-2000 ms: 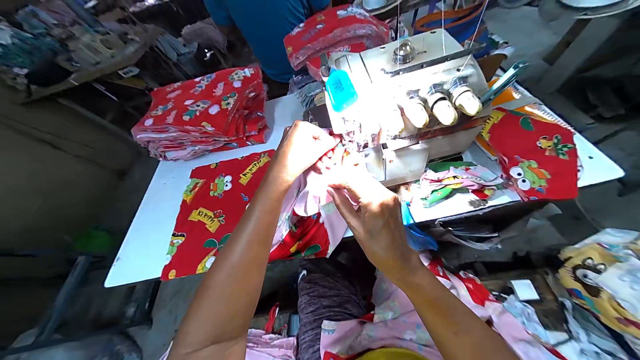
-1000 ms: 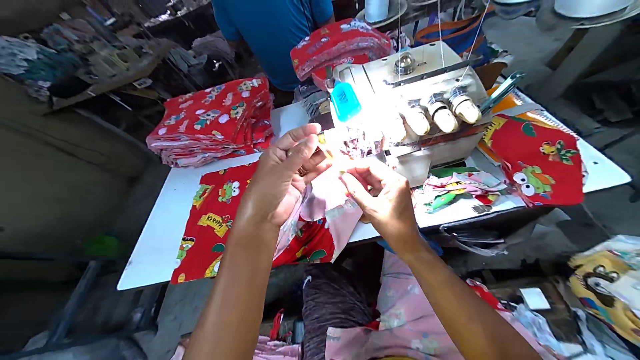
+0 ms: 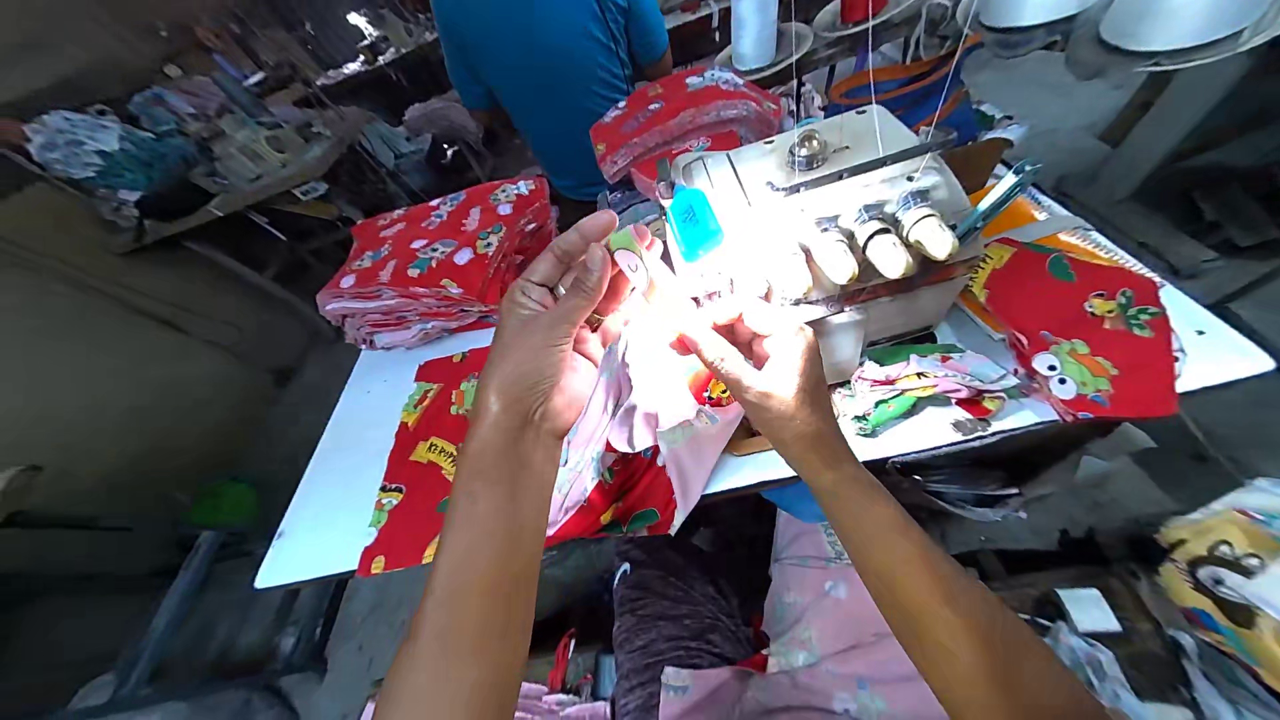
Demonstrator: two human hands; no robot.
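Observation:
Printed cotton fabric (image 3: pixel 645 400), pink on one face and red on the other, hangs between my hands in front of an overlock sewing machine (image 3: pixel 850 230). My left hand (image 3: pixel 545 340) holds the fabric's upper left edge between thumb and fingers. The fingertips of my right hand (image 3: pixel 765 365) pinch it on the right, close to the machine's needle area. Strong glare hides the needle and part of the fabric there. A flat red printed piece (image 3: pixel 425 460) lies on the white table at the left, partly behind my left forearm.
A stack of red printed fabric (image 3: pixel 440 260) stands at the table's left rear. Fabric scraps (image 3: pixel 930 385) lie right of the machine, near a red printed piece (image 3: pixel 1090 330). Behind the machine are another red stack (image 3: pixel 685 120) and a person in a blue shirt (image 3: pixel 560 90).
My hands were close together over the fabric two seconds ago. My left hand has since turned palm inward and raised a fabric edge. The view has shifted slightly.

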